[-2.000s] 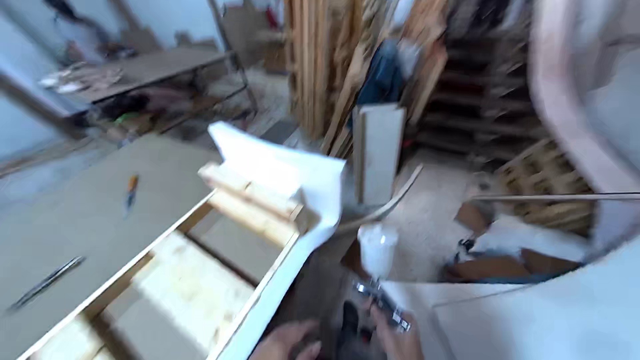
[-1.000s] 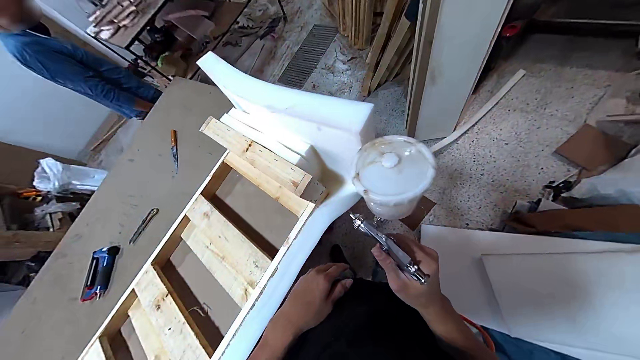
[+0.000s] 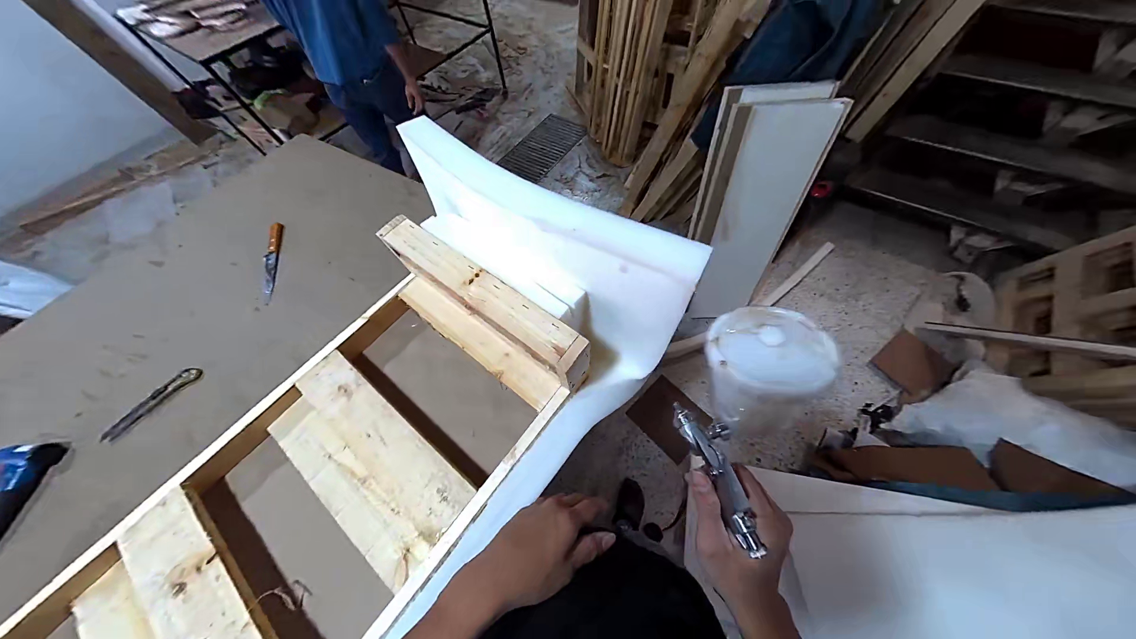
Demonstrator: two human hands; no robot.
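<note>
My right hand [image 3: 741, 541] is closed around a metal spray gun [image 3: 719, 475] with a translucent plastic cup [image 3: 772, 368] on top. The gun points away from me, to the right of the foam. My left hand [image 3: 555, 537], fingers bent, lies beside the near edge of a white foam sheet [image 3: 568, 231], close to my dark clothing; whether it grips anything is not clear. That sheet runs along the right side of a wooden frame [image 3: 382, 461] with cross slats and stands up past its far end. Thinner foam pieces [image 3: 506, 266] sit against the frame's end block [image 3: 484, 288].
On the brown tabletop [image 3: 204, 266] lie an orange-handled knife [image 3: 272, 262], another knife-like tool [image 3: 151, 404] and a blue-black tool [image 3: 27, 479]. A person [image 3: 355, 71] stands beyond. Boards [image 3: 772, 177] lean behind; white sheets [image 3: 958, 568] are at right.
Since one second ago, the spray gun and its cup appear farther from the foam's curved corner, over the floor. The person beyond the table stands in a different place. The view has shifted.
</note>
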